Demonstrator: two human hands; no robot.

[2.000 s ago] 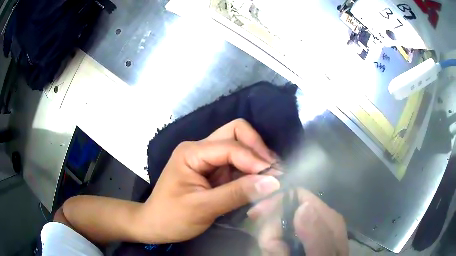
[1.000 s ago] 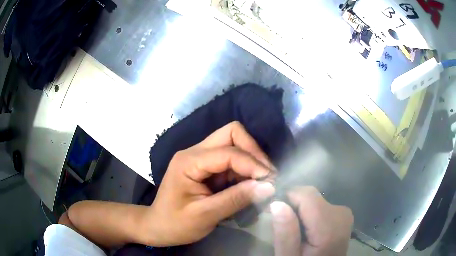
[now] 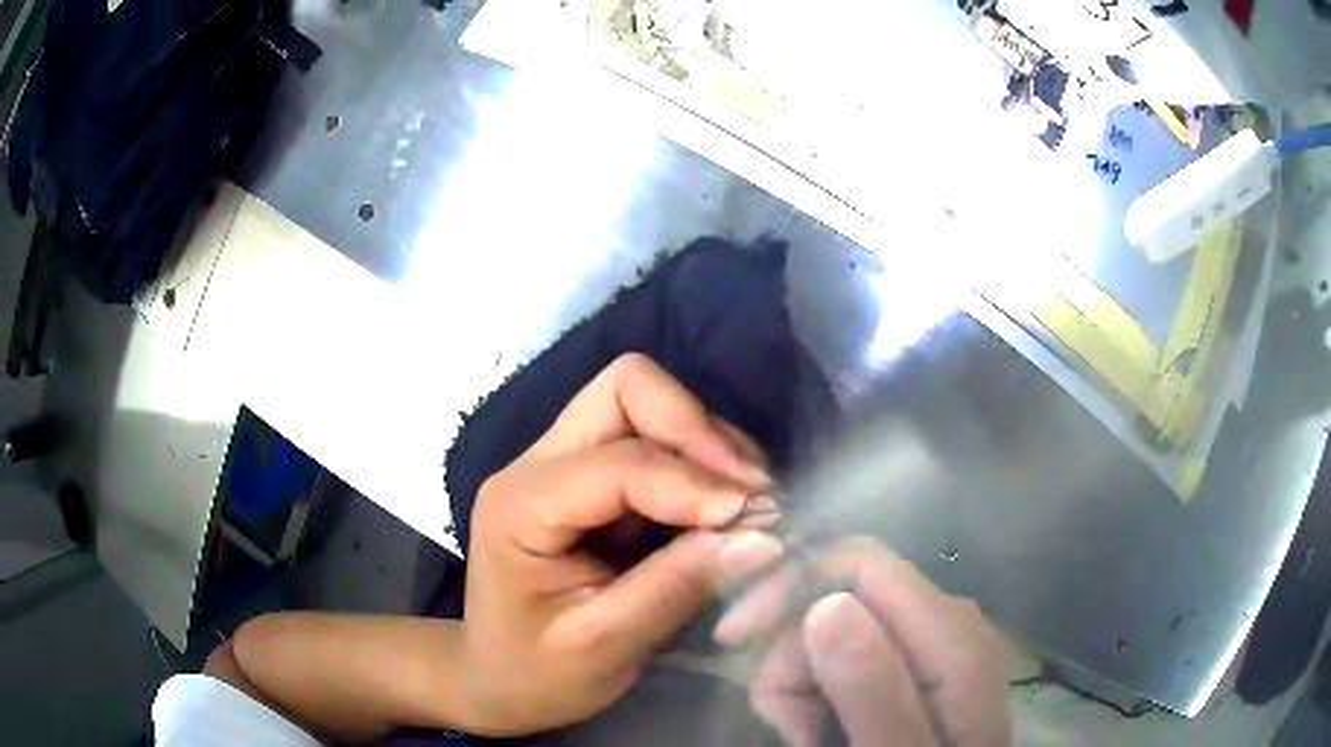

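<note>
A dark navy bag panel (image 3: 584,350) with a fraying edge lies over the metal table, partly hidden behind my left hand (image 3: 599,547). My left thumb and fingers pinch a narrow dark zipper end (image 3: 759,506) at the panel's right side. My right hand (image 3: 876,642) is just right of and below my left fingertips, fingers curled and blurred. A faint dark line shows near its fingertips; whether it holds a tool is too blurred to tell.
Dark panels are piled on the table (image 3: 329,161) at upper left. A white template with yellow tape (image 3: 1109,324) lies at upper right, near a white housing (image 3: 1204,197) with a blue tube (image 3: 1304,139). A dark cable lies at lower right.
Both hands and the panel have shifted slightly left in view. The dark slim tool seen in my right hand earlier is no longer clearly visible. The view has tilted slightly.
</note>
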